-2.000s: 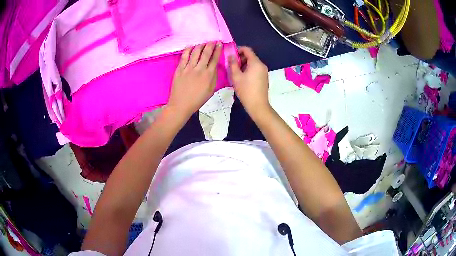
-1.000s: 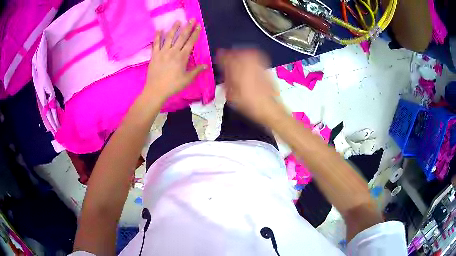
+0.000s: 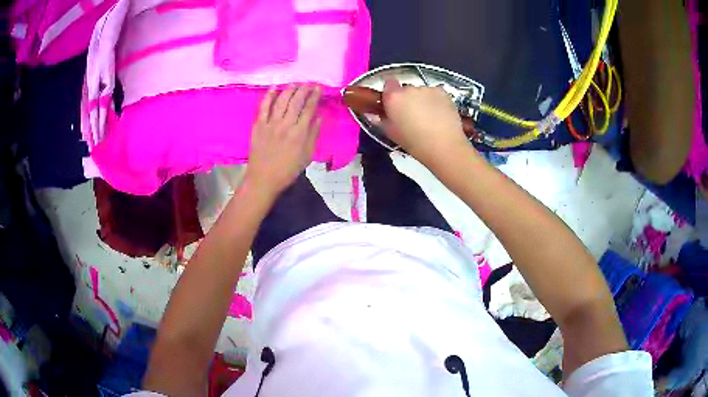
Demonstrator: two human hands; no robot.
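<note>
A bright pink garment piece (image 3: 186, 136) with a pale pink inner side lies on the dark navy table. A darker pink patch (image 3: 256, 35) lies on the pale area. My left hand (image 3: 287, 136) rests flat on its pink lower part, fingers spread a little. My right hand (image 3: 423, 120) grips the red-brown handle of the silver steam iron (image 3: 419, 75). The iron's pointed tip faces left and is at the garment's right edge; whether it presses on the cloth I cannot tell. Yellow hose (image 3: 570, 101) trails from its back.
Scissors (image 3: 573, 50) with orange and yellow loops lie right of the iron. A long brown rounded form (image 3: 660, 93) is at the right edge. Other pink pieces (image 3: 58, 35) lie at far left. A dark red stool or box (image 3: 147, 217) and a blue basket (image 3: 648, 298) are below the table.
My right hand has moved from the garment's edge to the iron, taken its handle and brought it left to the garment. My left hand has moved lower on the cloth.
</note>
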